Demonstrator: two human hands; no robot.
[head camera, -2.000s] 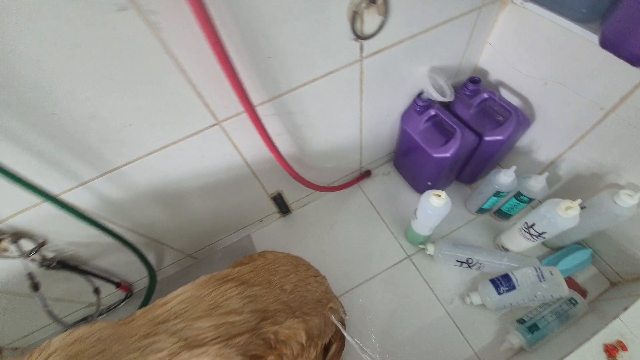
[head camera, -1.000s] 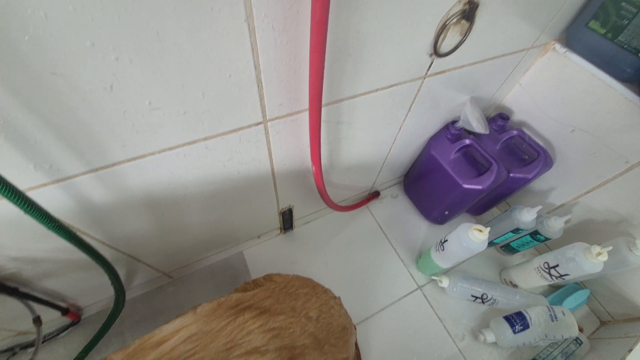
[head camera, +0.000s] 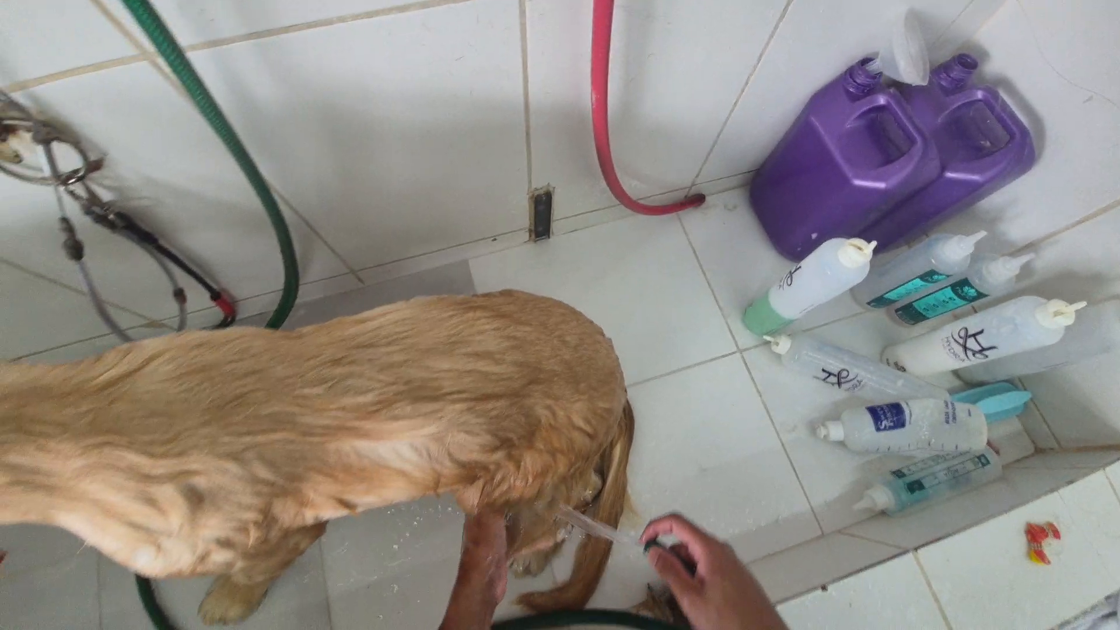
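A wet golden-furred dog stands in a white tiled tub, its head out of view to the left. My left hand reaches up from below to the dog's hind leg, its fingers mostly hidden against the wet fur. My right hand is closed around the end of a green hose, right of the hind legs. A stream of water runs from the hose end onto the hind leg. The dog's tail hangs down between the stream and the leg.
Two purple jugs stand in the back right corner, a funnel on top. Several squeeze bottles stand or lie beside them. A red hose hangs on the wall; looped leads hang at left. The tub's rim crosses lower right.
Both hands have come into view, along with the water stream on the hind leg. More of the dog's body shows now. The view has shifted down and left.
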